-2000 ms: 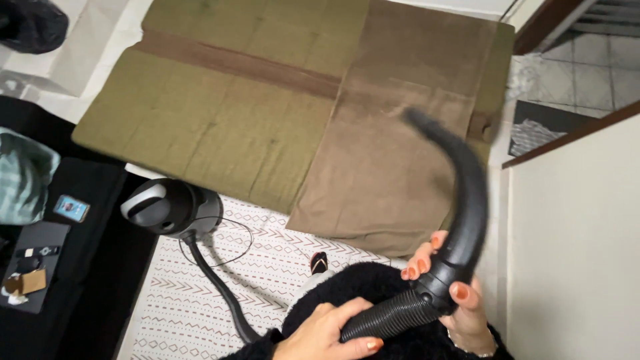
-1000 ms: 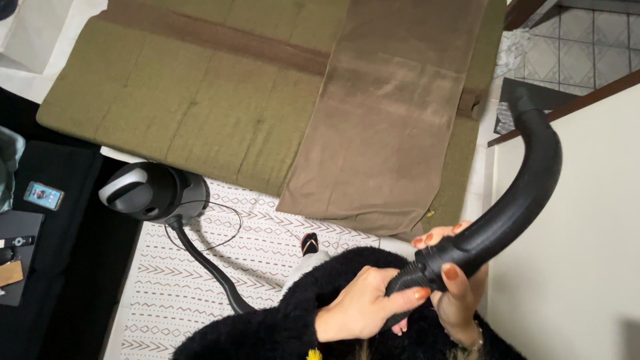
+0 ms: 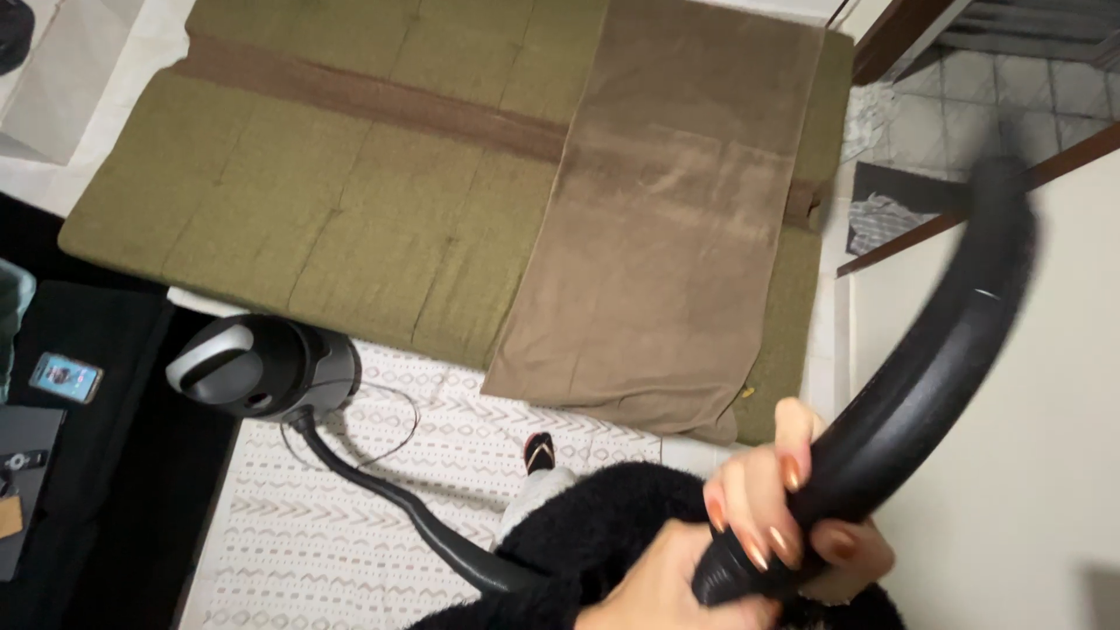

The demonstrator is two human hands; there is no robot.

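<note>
My right hand (image 3: 796, 507) is closed around the lower end of a curved black vacuum wand handle (image 3: 927, 376), at lower right. Just below it my left hand (image 3: 674, 582) grips the ribbed hose end (image 3: 722, 569) that joins the handle. The handle's narrow tip points up and is blurred. From under my black fuzzy sleeve the hose (image 3: 411, 503) runs left to a black and grey canister vacuum cleaner (image 3: 262, 363) standing at the edge of the patterned rug (image 3: 350, 542). Beyond lies a green sofa bed (image 3: 289, 201) with a brown cloth (image 3: 656, 210) spread over its right part.
At left a phone (image 3: 66, 378) and a remote control (image 3: 24, 459) lie on dark surfaces. A thin cable (image 3: 416, 420) loops beside the vacuum cleaner. A white wall or door panel (image 3: 989, 472) stands close on the right, near a doorway with floor tiles (image 3: 989, 105). My foot in a sandal (image 3: 540, 453) is on the rug.
Both hands have shifted right with the handle since two seconds ago. The handle's tip, earlier over the brown cloth, now points up toward the doorway.
</note>
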